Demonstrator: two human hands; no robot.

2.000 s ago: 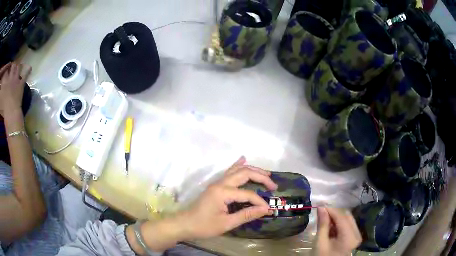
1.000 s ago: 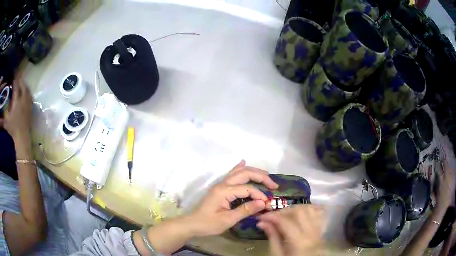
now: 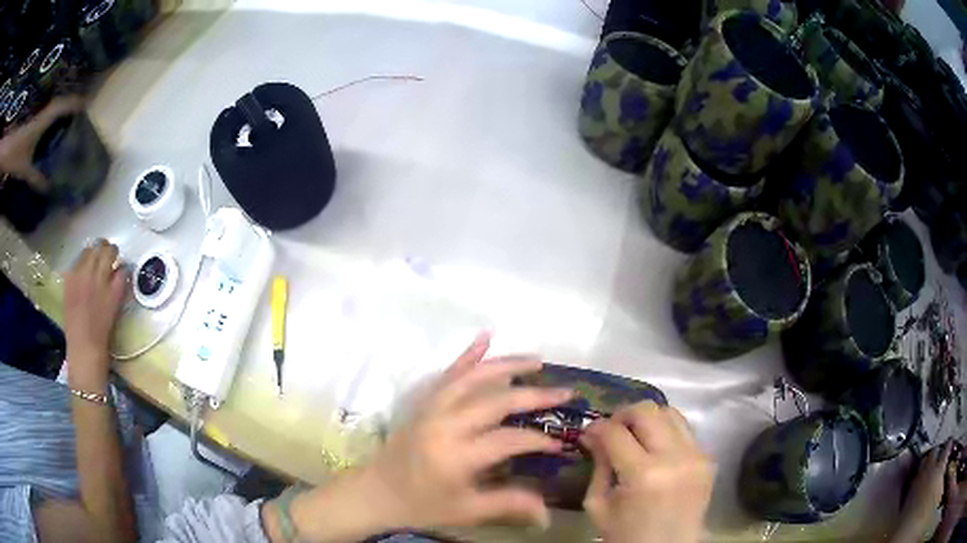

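A camouflage speaker body [image 3: 620,390] lies on its side at the bench's front edge, its side opening facing up. A small circuit board [image 3: 559,426] with white, silver and red parts shows in the opening, partly hidden by fingers. My left hand [image 3: 461,451] is blurred, its fingers spread over the left part of the body; no grip shows. My right hand [image 3: 649,467] is at the body's right part, thumb and fingertips pinched at the board's right end. What lies between those fingertips is mostly hidden.
Camouflage bodies [image 3: 740,286] are piled at the right beside loose wire parts [image 3: 933,355]. A black speaker body [image 3: 274,159], power strip [image 3: 225,308], yellow screwdriver [image 3: 279,318] and round white units [image 3: 157,198] stand left. Coworkers' hands are at left [image 3: 95,286] and lower right [image 3: 925,490].
My left fingers have lifted and spread from the body. My right hand has come in from the right to the board. A camouflage body at the top is gone; at left a coworker's hand holds one.
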